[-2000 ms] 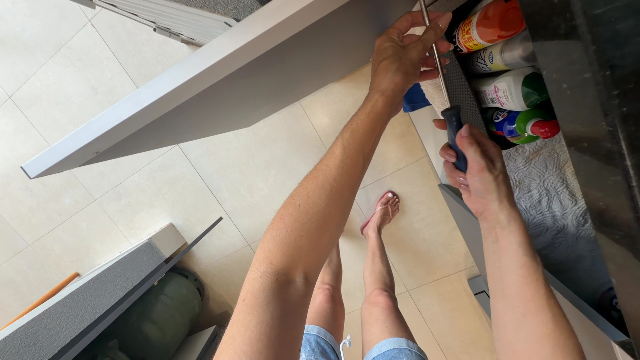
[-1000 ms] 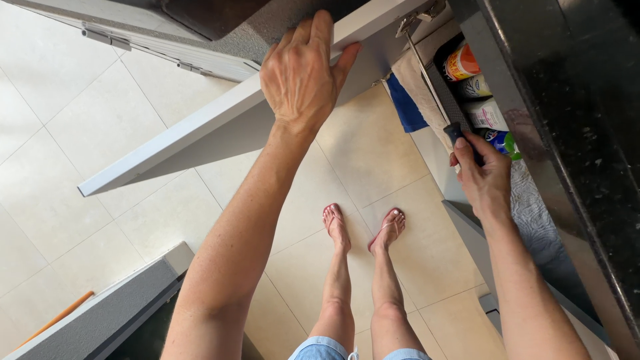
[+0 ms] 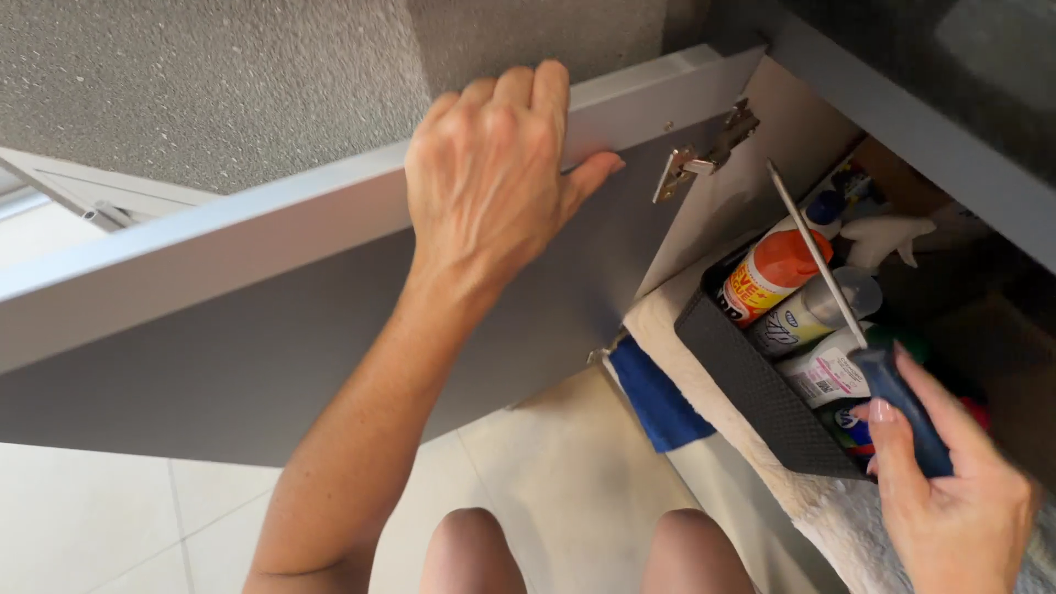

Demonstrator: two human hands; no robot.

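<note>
My left hand (image 3: 487, 173) grips the top edge of a grey cabinet door (image 3: 528, 322), fingers over the edge and thumb on the inner face. My right hand (image 3: 940, 478) holds a screwdriver (image 3: 825, 264) by its dark blue handle. Its long metal shaft points up and left, over the open cabinet, with the tip to the right of the metal hinge (image 3: 701, 157) and apart from it. That hinge joins the door to the cabinet's side wall. The far side of my left fingers is hidden behind the door edge.
A black basket (image 3: 742, 379) in the cabinet holds several cleaning bottles, among them an orange-capped one (image 3: 775, 276). A white spray head (image 3: 887, 239) stands behind. A blue cloth (image 3: 656, 396) hangs at the cabinet's front edge. A dark countertop (image 3: 973, 66) overhangs at the upper right.
My left hand has gone from the screwdriver shaft to the door's top edge. My right hand still holds the handle. The view has moved much closer to the hinge and door.
</note>
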